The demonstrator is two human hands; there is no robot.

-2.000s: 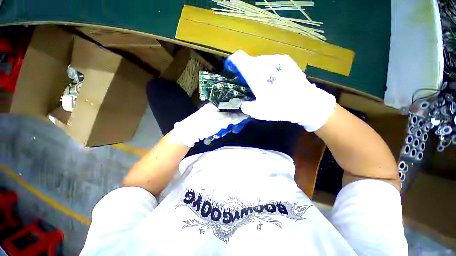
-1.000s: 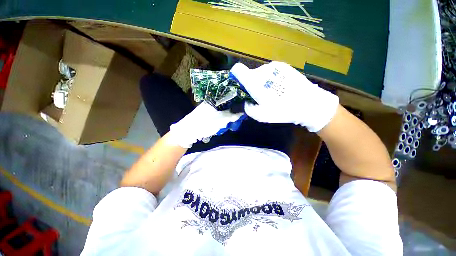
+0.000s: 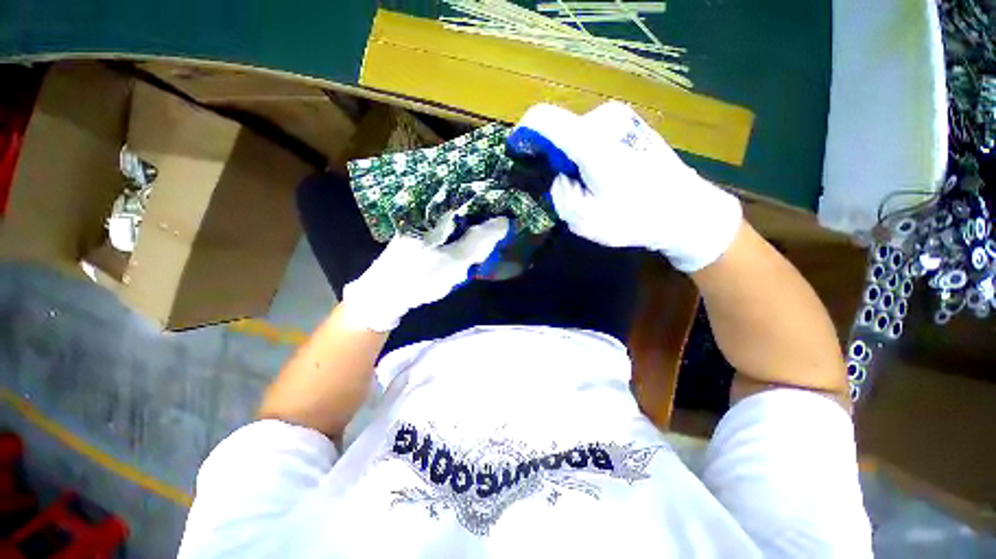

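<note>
A green PCB panel [image 3: 410, 180] with rows of small boards is held over my lap, in front of the bench edge. My left hand [image 3: 421, 268], in a white glove with blue fingers, grips it from below. My right hand [image 3: 557, 164], gloved the same way, holds the panel's right end, where more green boards bunch together. The fingertips and the parts between the hands are partly hidden and blurred.
A yellow strip [image 3: 546, 87] lies along the green bench [image 3: 754, 66], with pale thin rails [image 3: 590, 46] behind it. A white foam bar [image 3: 882, 109] and a tangled board pile [image 3: 961, 246] are at right. An open cardboard box [image 3: 208, 229] stands at left.
The panel now extends further left and shows more of its board rows, tilted. My right hand has turned, showing more of its blue fingers; my left hand has shifted slightly left.
</note>
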